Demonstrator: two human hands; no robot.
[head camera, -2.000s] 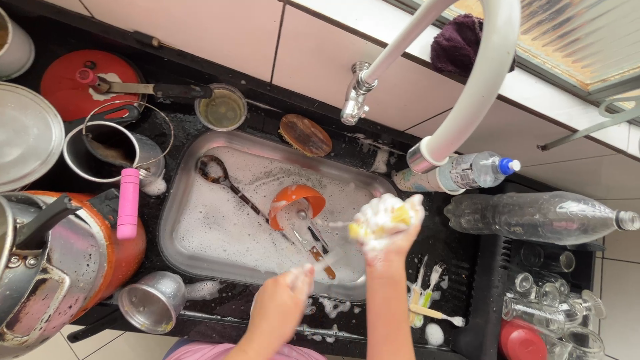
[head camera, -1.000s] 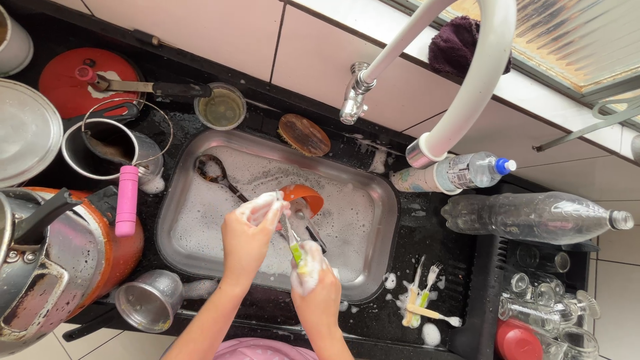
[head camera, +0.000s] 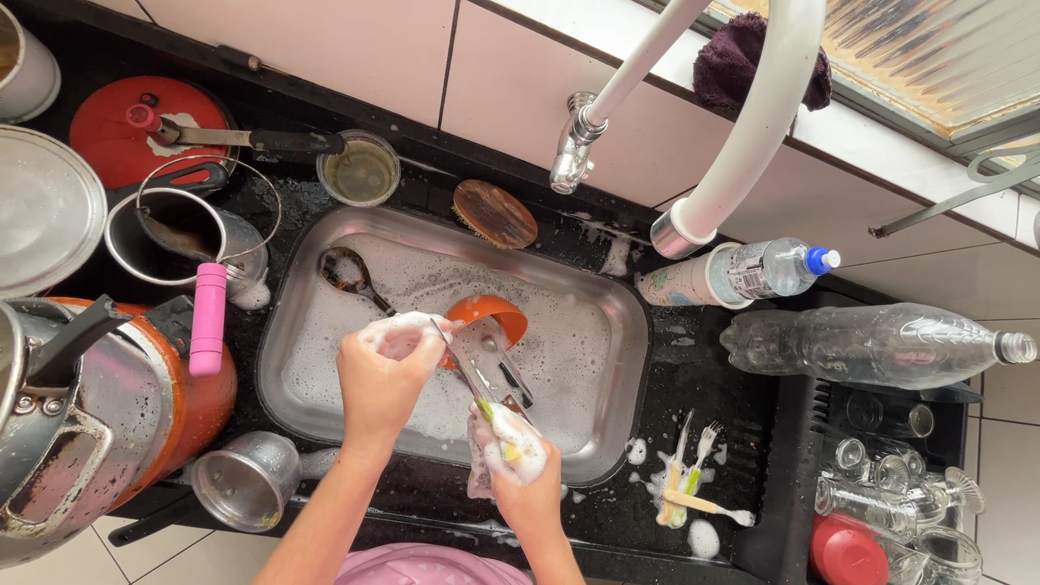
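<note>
Above the near part of the steel sink (head camera: 276, 357), my left hand (head camera: 390, 366) pinches the blade end of a green-handled table knife (head camera: 461, 357). My right hand (head camera: 516, 455), covered in suds, is closed around the knife's handle with a yellow sponge (head camera: 512, 452) against it. Foam coats the fingers of both hands. Soapy water fills the sink, where an orange bowl (head camera: 496, 313), a dark spoon (head camera: 349, 272) and a utensil with a black part (head camera: 513, 378) lie just beyond my hands. The lower ends of these utensils are partly hidden.
Pots, a red lid (head camera: 154, 122) and a metal mug (head camera: 248, 479) crowd the left counter. A wooden brush (head camera: 496, 213) lies behind the sink, below the faucet (head camera: 573, 146). Soapy cutlery (head camera: 686, 479) rests to the right, near plastic bottles (head camera: 861, 345) and a black rack (head camera: 792, 455) with glasses.
Two seconds ago my right hand held the foamy sponge higher, at the sink's right side. It has come down and left, and both hands now meet on the knife.
</note>
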